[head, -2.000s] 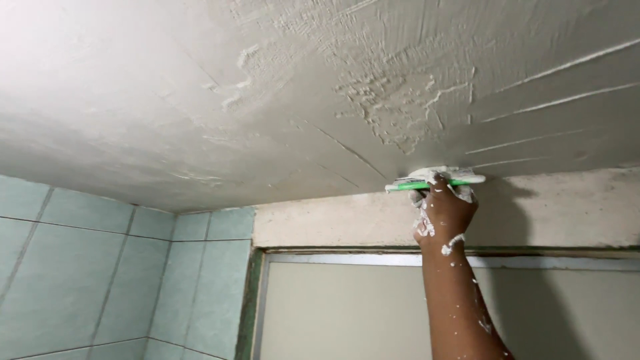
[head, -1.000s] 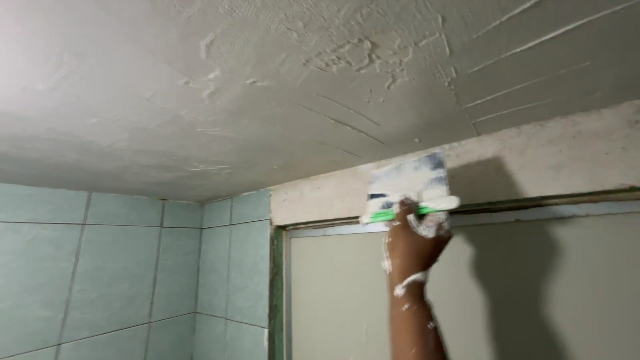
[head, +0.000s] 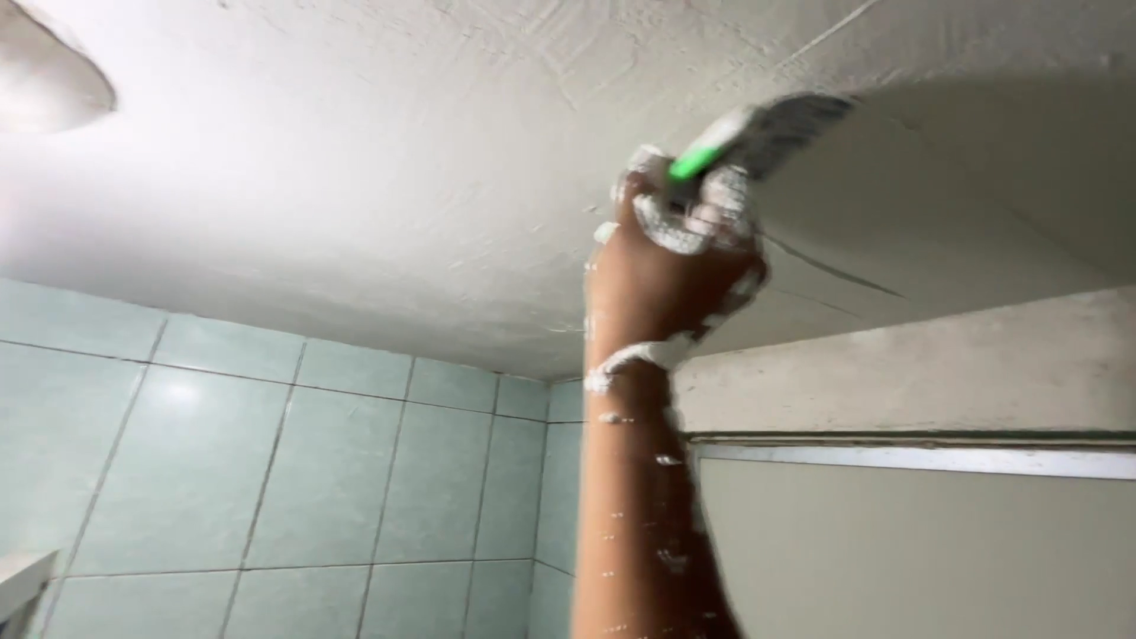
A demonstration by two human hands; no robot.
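Overhead, my right hand (head: 688, 240) is closed around a plastering trowel (head: 772, 138) with a green and white handle and a dark, smeared blade. The blade is at or near the ceiling (head: 355, 169); motion blur hides whether it touches. White plaster or filler coats my fingers and rings my wrist, with spots down the forearm. Ridges and thin lines mark the ceiling's coating around the trowel. My left hand is out of sight.
Pale green wall tiles (head: 186, 461) fill the lower left. A bare plaster strip (head: 923, 377) runs above a light-framed panel (head: 923, 550) at right. A round whitish fixture (head: 53, 80) is on the ceiling, upper left.
My right hand has brought the trowel from the wall strip above the panel up to the ceiling. The view has swung left and upward.
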